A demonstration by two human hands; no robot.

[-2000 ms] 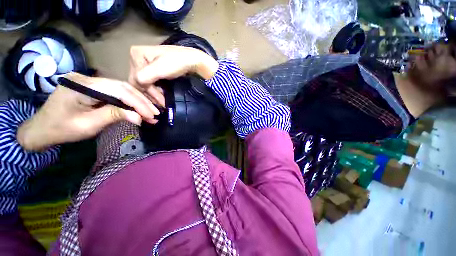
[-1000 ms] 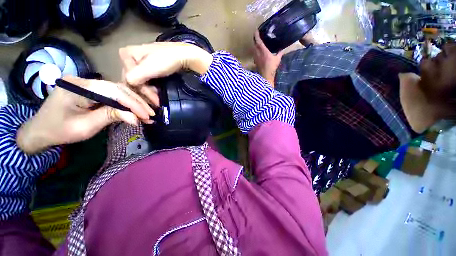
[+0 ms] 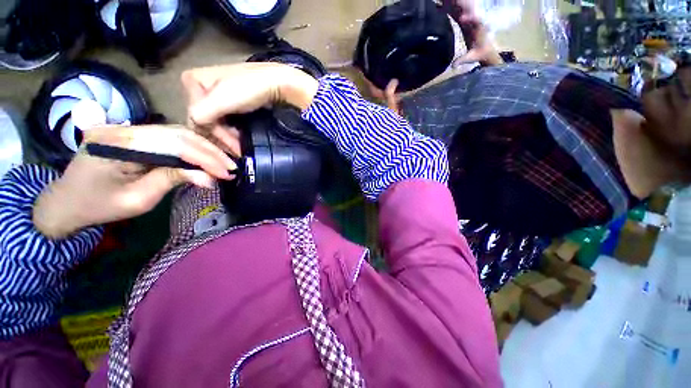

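A black rounded fan housing (image 3: 280,174) is against the apron in front of me. My left hand (image 3: 129,170) is shut on dark, pen-like tweezers (image 3: 125,154), with the fingertips and tip at the housing's left edge, beside a small white mark. My right hand (image 3: 227,98) is bent over the housing's upper left edge with fingers curled down onto it. The tweezers' tip and what the right fingertips pinch are hidden.
Fans with white blades (image 3: 87,110) lie at the upper left on the cardboard-covered bench (image 3: 322,30). At the right a seated person (image 3: 523,144) holds a black housing (image 3: 409,45). Clear plastic (image 3: 523,26) lies behind. Brown cartons (image 3: 545,284) stand on the right.
The tweezers now lie flatter. My hands have stayed at the housing. The neighbour picked up a black housing and has turned it and brought it left.
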